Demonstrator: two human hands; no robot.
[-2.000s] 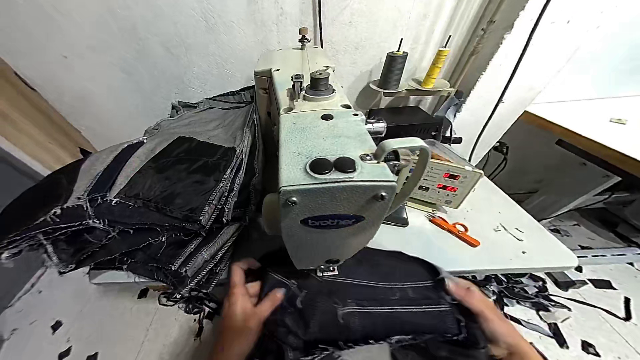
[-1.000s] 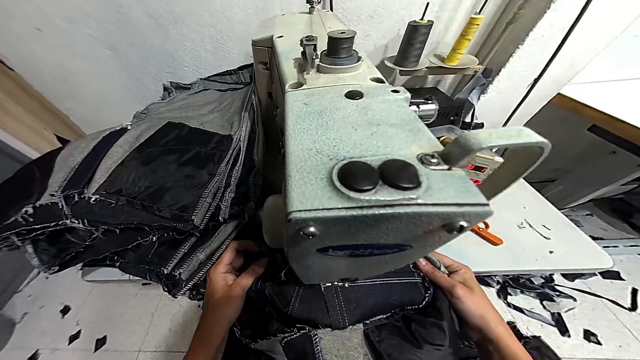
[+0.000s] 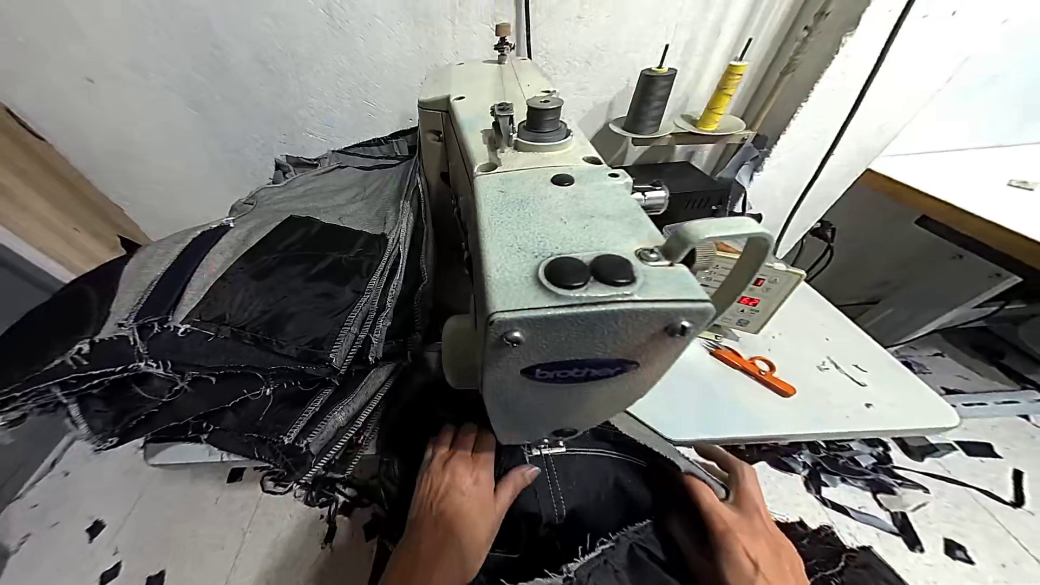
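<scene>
Dark denim (image 3: 597, 487) with pale double stitching lies under the head of a Brother sewing machine (image 3: 581, 325). My left hand (image 3: 463, 496) presses flat on the denim left of the presser foot (image 3: 546, 447), thumb spread toward the seam. To the right of the foot, my right hand (image 3: 731, 504) grips the folded edge of the fabric between thumb and fingers, beside a grey strip that runs up to the machine. The needle tip cannot be made out.
Piled denim garments (image 3: 284, 292) lie left of the machine. On the white table (image 3: 812, 374) are orange thread snips (image 3: 751, 370) and a control box (image 3: 760, 292). Grey (image 3: 650, 101) and yellow (image 3: 721, 97) thread cones stand behind. Fabric scraps (image 3: 861, 479) litter the floor.
The denim under the machine head has shifted, and a double-stitched seam now lies near the foot. My left hand has come onto the cloth close to the foot. The view has moved back from the machine.
</scene>
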